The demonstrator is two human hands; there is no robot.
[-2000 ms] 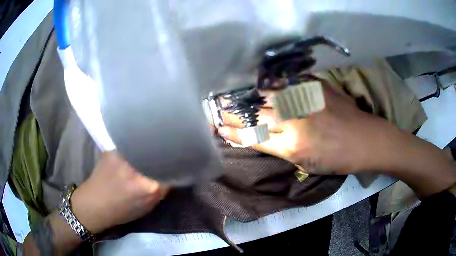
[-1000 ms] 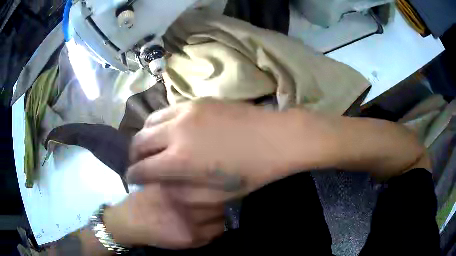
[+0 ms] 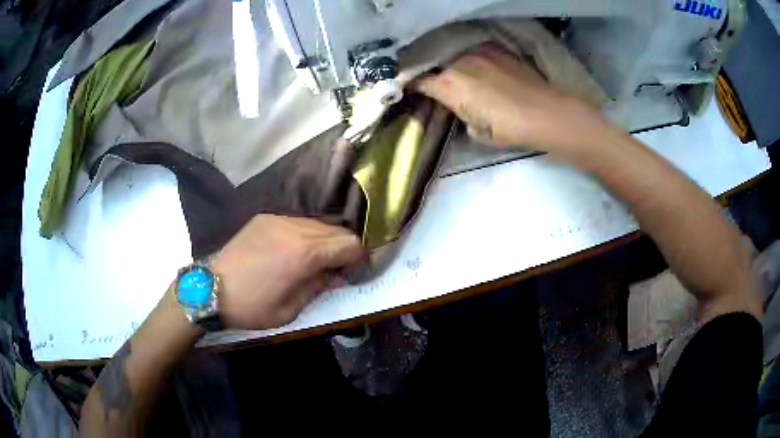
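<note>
My left hand [image 3: 278,269], with a watch at the wrist, grips the lower edge of the dark brown panel [image 3: 282,184] near the table's front. My right hand [image 3: 492,98] pinches the upper right edge of the brown cloth, just right of the needle area. Between the hands the cloth is spread, and a yellow-green pocket piece [image 3: 391,180] shows inside it. The grey-taupe panel [image 3: 218,94] lies behind and left, joined to the brown. The presser foot [image 3: 346,107] is at the cloth's upper end; whether it is down cannot be told.
The white sewing machine [image 3: 616,51] stands at the back right. Olive cloth [image 3: 98,124] hangs at the left of the white table [image 3: 530,205]. The bright lamp [image 3: 245,68] is left of the needle. Folded grey cloth [image 3: 764,81] lies at the far right.
My hands, crossed and overlapping one second ago, are now apart. My right hand has moved up and right, and the brown cloth is opened, exposing the yellow-green piece. The view has shifted.
</note>
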